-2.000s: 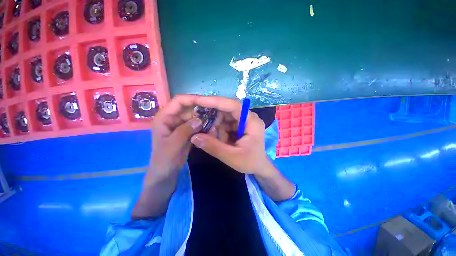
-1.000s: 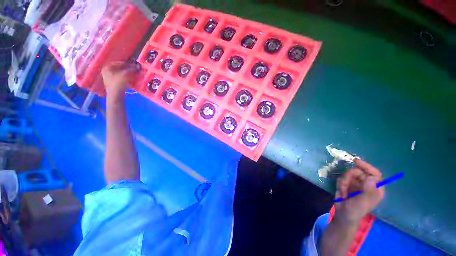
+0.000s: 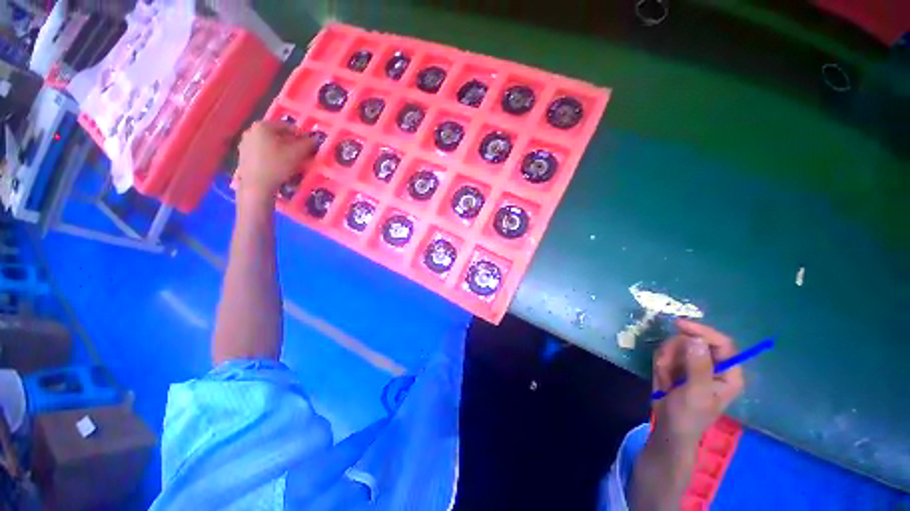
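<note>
The pink-red compartment tray lies on the bench at a slant, with dark round components with pale centres in most pockets. My left hand is over the tray's left end, fingertips down at a dark disc beside a pocket wall. The fingers hide whether they grip it. My right hand is at the bench's front edge, fingers curled around a slim blue stick tool. The tool points up to the right, and its other end shows left of the hand.
Stacked red trays under a clear wrap stand on a frame at the upper left. A ragged off-white patch marks the green bench. A small red tray is below the bench edge. A cardboard box is lower left.
From the earliest frame, my hands have parted and the view has turned left. Since the middle frame, my left hand has moved right, from the tray's outer edge onto its pockets. The blue tool stays in my right hand.
</note>
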